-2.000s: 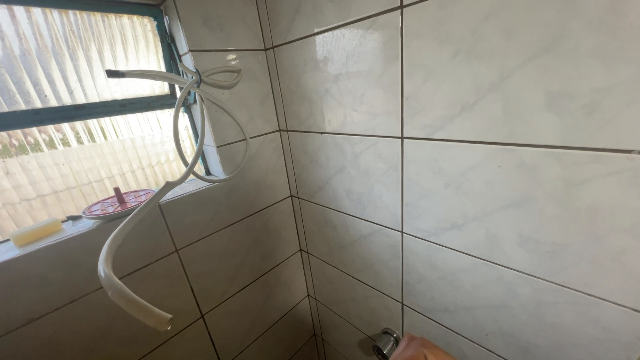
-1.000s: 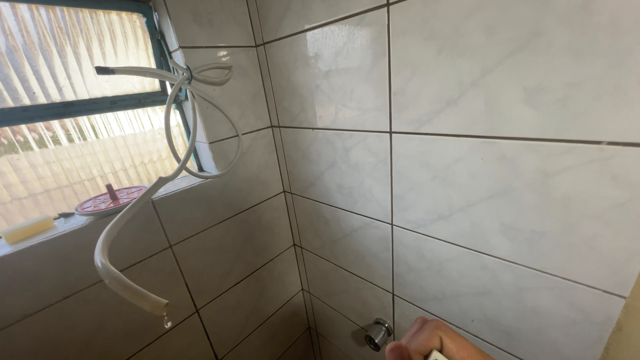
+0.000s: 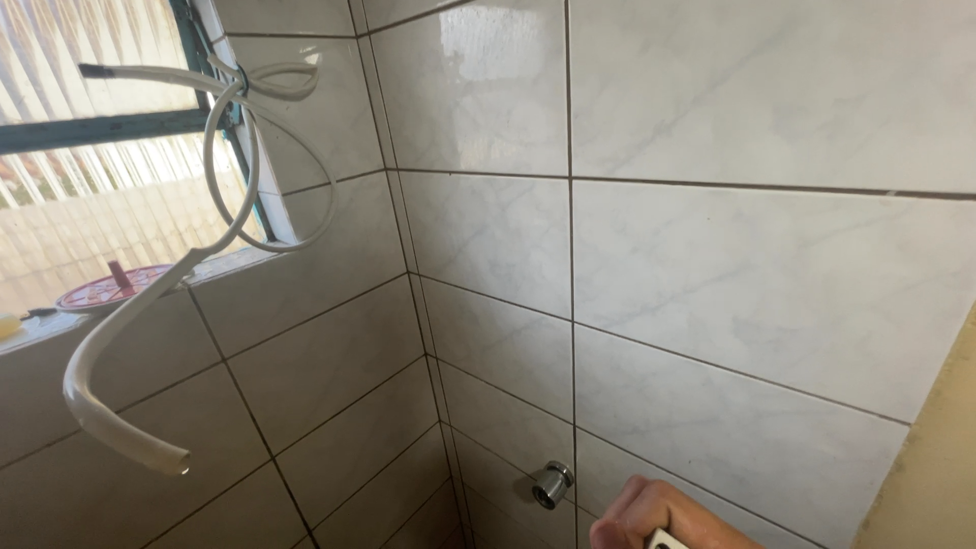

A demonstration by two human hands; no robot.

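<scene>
My right hand (image 3: 663,518) is at the bottom edge, right of a chrome shower valve (image 3: 553,485) on the tiled wall and apart from it. Its fingers are curled around a small white object (image 3: 660,540) with a dark spot, mostly cut off by the frame. My left hand is out of view. At the left hangs a white plastic shower hose (image 3: 126,335), its thin part looped and bound with a dark tie. A water drop clings to the open end of its wide tube (image 3: 183,462). One upper end (image 3: 95,71) is black.
A teal-framed window (image 3: 99,130) with ribbed glass is at the left. On its sill lie a round red-and-white plastic piece (image 3: 114,290) and a yellow soap-like block (image 3: 9,328). Marbled tile walls (image 3: 488,229) meet in a corner. A yellowish wall edge (image 3: 926,457) stands far right.
My right hand, at the chrome valve two seconds ago, has moved right, away from it. More of the hand and the white object now show. The water at the hose end varies.
</scene>
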